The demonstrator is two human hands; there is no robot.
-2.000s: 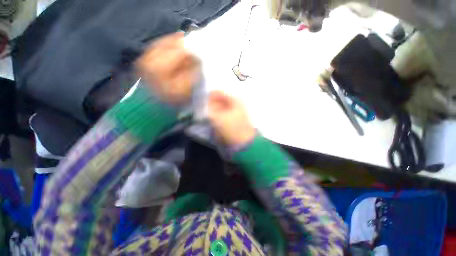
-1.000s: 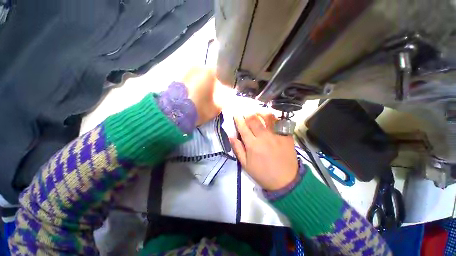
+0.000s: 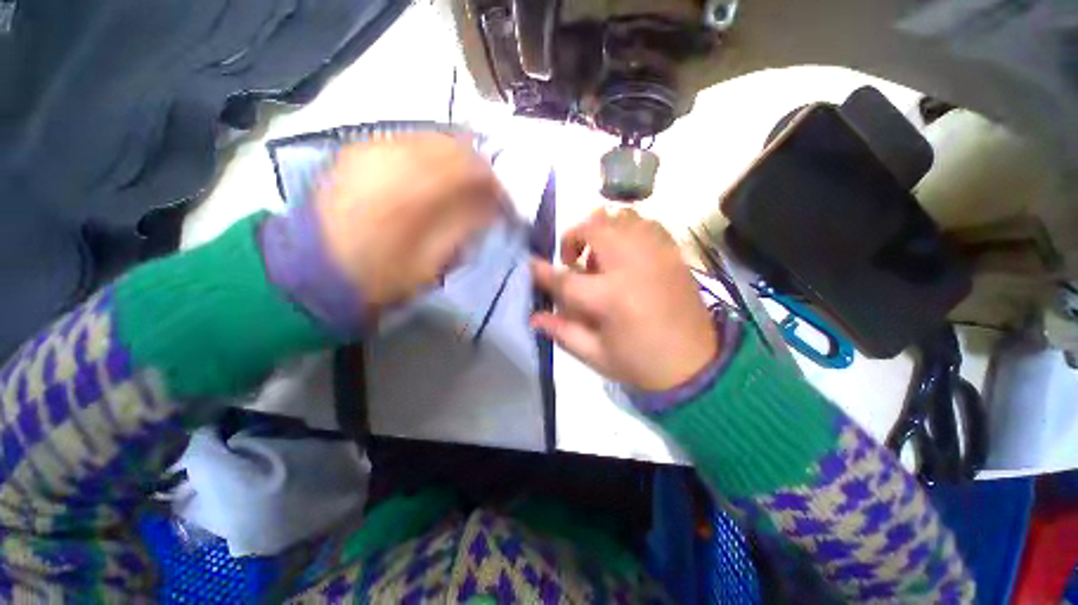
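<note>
The pale grey-white fabric piece (image 3: 443,372) lies on the table in front of me, with dark strips (image 3: 546,390) running along it towards the table edge. A striped edge shows at its upper left. My left hand (image 3: 408,219), blurred, is on the raised part of the fabric and pinches it; its fingertips are partly hidden. My right hand (image 3: 638,301) is at the fabric's right side, fingers bent, thumb and fingertips at the dark strip. The sewing machine head (image 3: 579,47) is above the hands, with a round metal knob (image 3: 627,171) under it.
Dark fabric panels (image 3: 106,142) cover the upper left. A black pad (image 3: 845,225), blue snips (image 3: 806,329) and black-handled shears (image 3: 940,408) lie at right. Pale cloth (image 3: 272,490) hangs below the table edge at left, over a blue basket (image 3: 195,573).
My left hand has moved left and lifted part of the fabric. My right hand has drawn back slightly right, fingers more bent. The machine head sits higher in view.
</note>
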